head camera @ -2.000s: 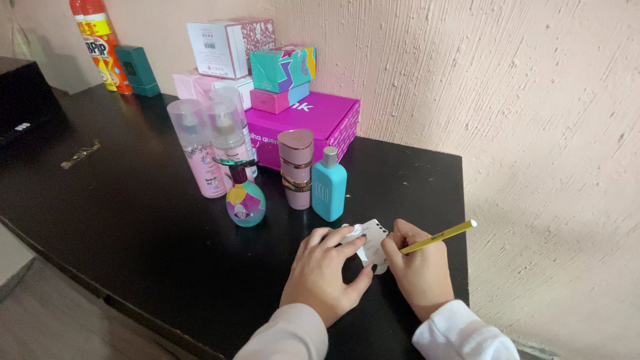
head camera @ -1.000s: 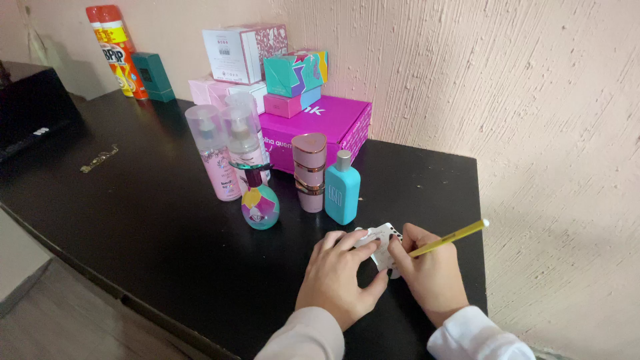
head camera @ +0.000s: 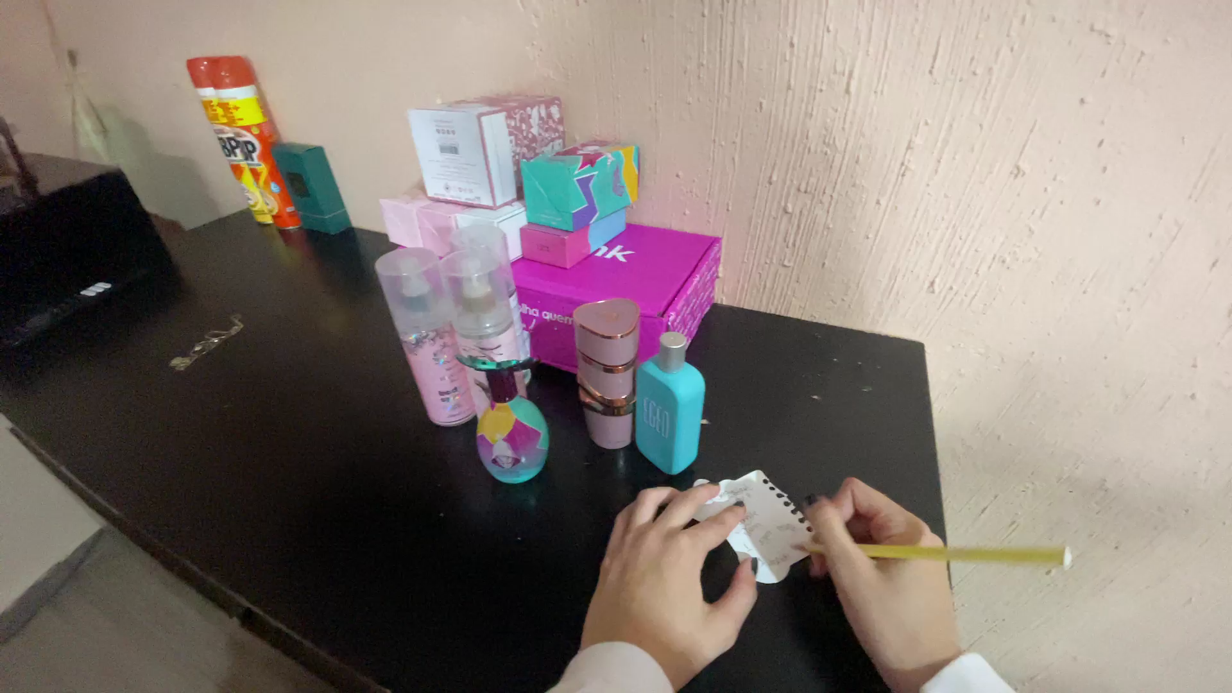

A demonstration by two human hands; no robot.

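A small torn notebook sheet (head camera: 770, 525) with a perforated edge and handwriting lies on the black table (head camera: 318, 500). My left hand (head camera: 664, 568) rests beside it, its fingertips on the sheet's left part, fingers spread. A yellow pencil (head camera: 962, 553) is gripped in my right hand (head camera: 881, 568), its tip at the sheet's right edge. Just behind the sheet stands a turquoise perfume bottle (head camera: 671, 409), next to a pink bottle with copper-coloured bands (head camera: 608, 375). A rounded multicoloured perfume bottle (head camera: 513, 438) is further left.
Pink spray bottles with clear caps (head camera: 433, 356) stand before a magenta box (head camera: 626, 279). On and beside that are smaller cartons (head camera: 577, 188). Orange cans (head camera: 255, 144) and a dark green box (head camera: 313, 188) stand far left, near a black object (head camera: 77, 250). A textured wall (head camera: 1059, 289) borders the table.
Both hands stay at the sheet, and the pencil remains in my right hand, now lying closer to horizontal in view. More of the sheet shows between my hands. The bottles and boxes keep their arrangement.
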